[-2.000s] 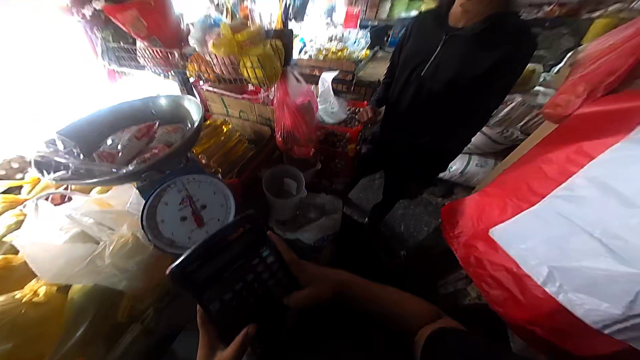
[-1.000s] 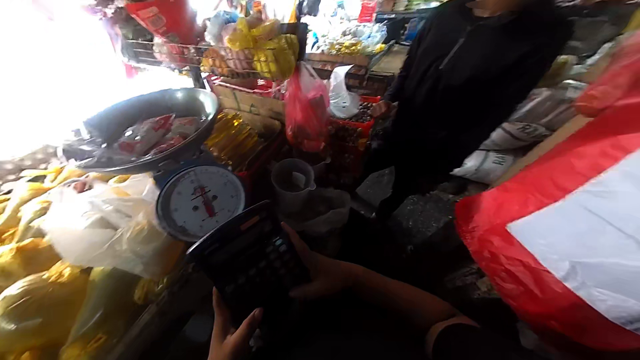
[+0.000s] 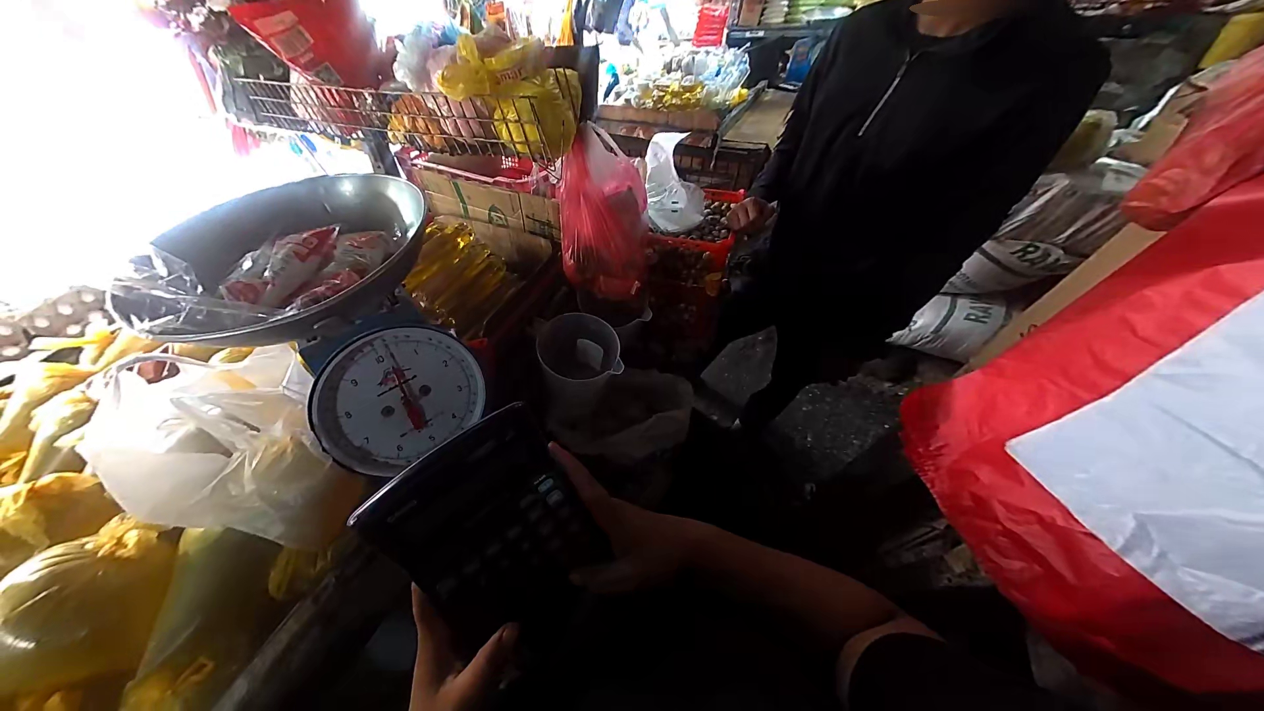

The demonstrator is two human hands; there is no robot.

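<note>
A dark desktop calculator (image 3: pixel 494 523) is held tilted between my two hands. My left hand (image 3: pixel 459 657) grips its lower edge, the thumb on the front. Along its right side lies my right hand (image 3: pixel 632 543), fingers against the edge near the keys; shadow hides part of the grip. Just behind the calculator stands a dial scale (image 3: pixel 397 400) with a white face and red needle. Its metal pan (image 3: pixel 380 202) carries several small red-and-white plastic packets (image 3: pixel 301 262). A clear plastic measuring jug (image 3: pixel 578 351) is behind my right hand.
Yellow plastic bags (image 3: pixel 74 602) and a whitish bag (image 3: pixel 207 434) fill the left. A wire basket (image 3: pixel 395 114) and a hanging red bag (image 3: pixel 602 217) are further back. A person in a dark jacket (image 3: pixel 908 168) stands opposite. Red-and-white plastic sheeting (image 3: pixel 997 405) is at right.
Both hands keep hold of the calculator throughout. The view has shifted slightly; nothing has plainly been taken up or let go.
</note>
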